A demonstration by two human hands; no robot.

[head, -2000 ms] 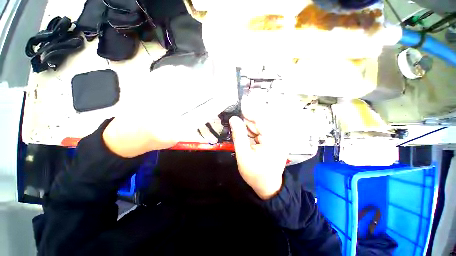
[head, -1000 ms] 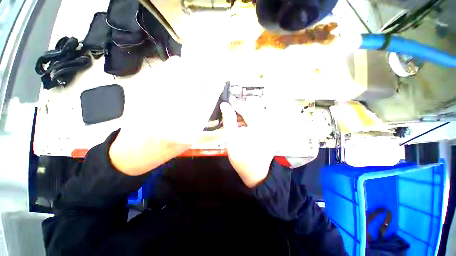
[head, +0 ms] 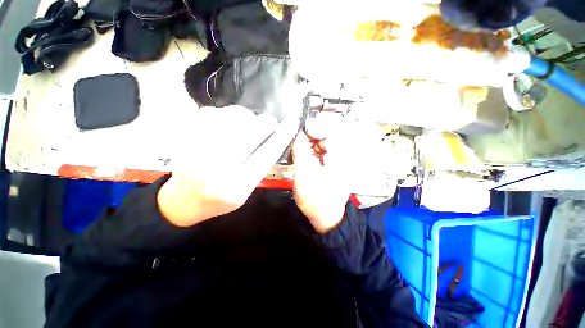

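A narrow dark part of the black work piece [head: 299, 122] shows between my hands, by the needle area of the sewing machine [head: 398, 90]. My left hand [head: 215, 166] lies flat-looking on its left side, strongly overexposed, its fingertips lost in glare. My right hand [head: 315, 189] is close on the right, fingertips at the work piece's edge, seeming to pinch it. Glare hides the presser foot and most of the work. A loose pouch panel [head: 106, 101] lies flat on the table at the left. Part-sewn black pouches [head: 247, 80] lie behind my left hand.
Looped black bands [head: 54, 38] lie at the table's far left corner. The worn table has a red-orange front edge [head: 115, 173]. A blue crate [head: 410, 250] with dark items stands low right. A blue hose [head: 555, 80] and dark round part [head: 491, 11] are upper right.
The view has shifted. The dark curved band seen below the right fingertips earlier no longer shows there. More black fabric shows behind my left hand. Both hands remain at the machine; the loose panel stays flat.
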